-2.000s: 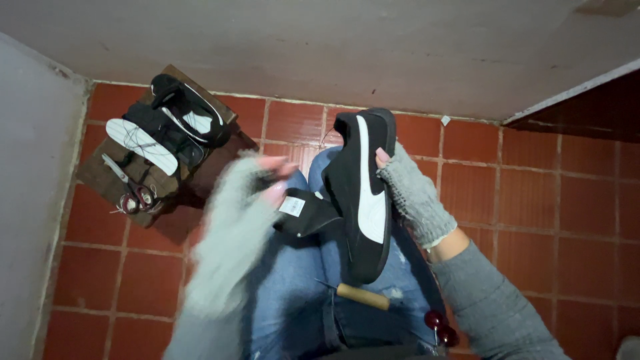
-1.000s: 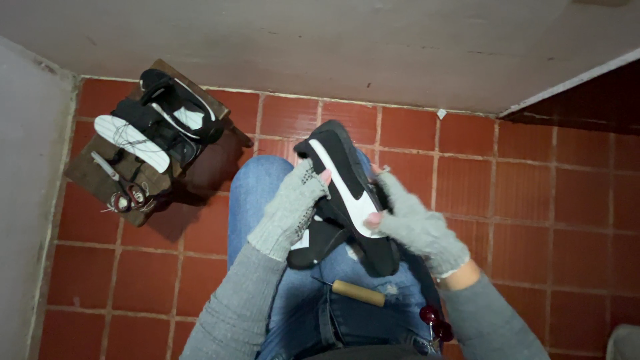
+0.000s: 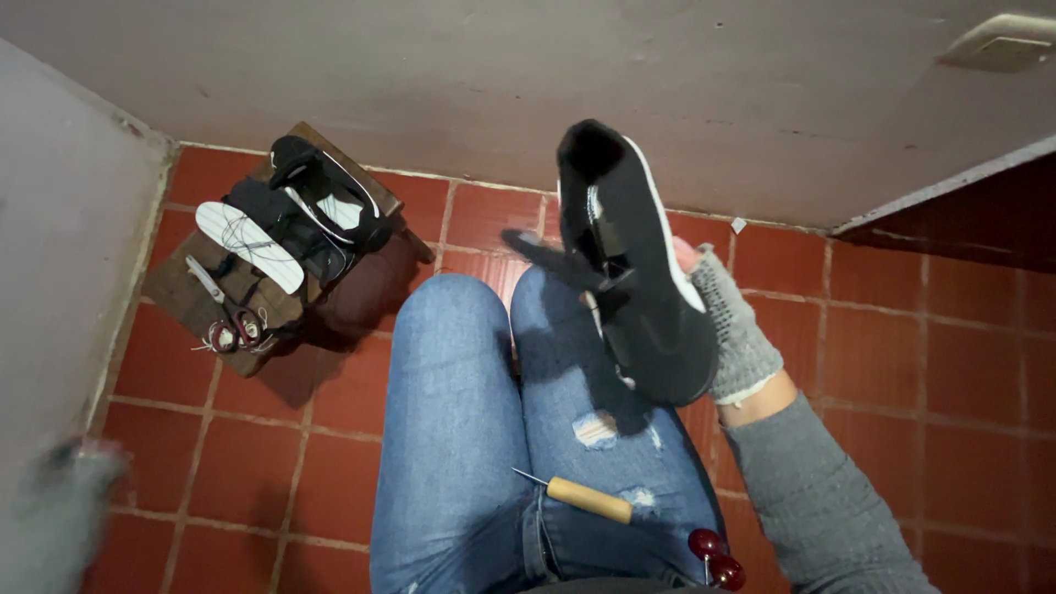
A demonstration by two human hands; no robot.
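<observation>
My right hand, in a grey fingerless knit glove, grips a black shoe with a white side stripe by its right side. The shoe's dark opening faces up, and its loose tongue hangs out to the left over my knee. My left hand is a blur at the lower left edge, away from the shoe; its fingers cannot be made out. On my lap lies an awl with a wooden handle, its metal point toward the left. Two dark red shiny balls rest by my right hip.
A wooden stool at the left holds another black shoe, a white sole-shaped piece with dark thread on it, and scissors with dark red handles. Walls stand ahead and at the left, above a red tiled floor.
My left hand has left the shoe and moved to the lower left. The shoe has been turned so its opening shows, and my right hand alone holds it.
</observation>
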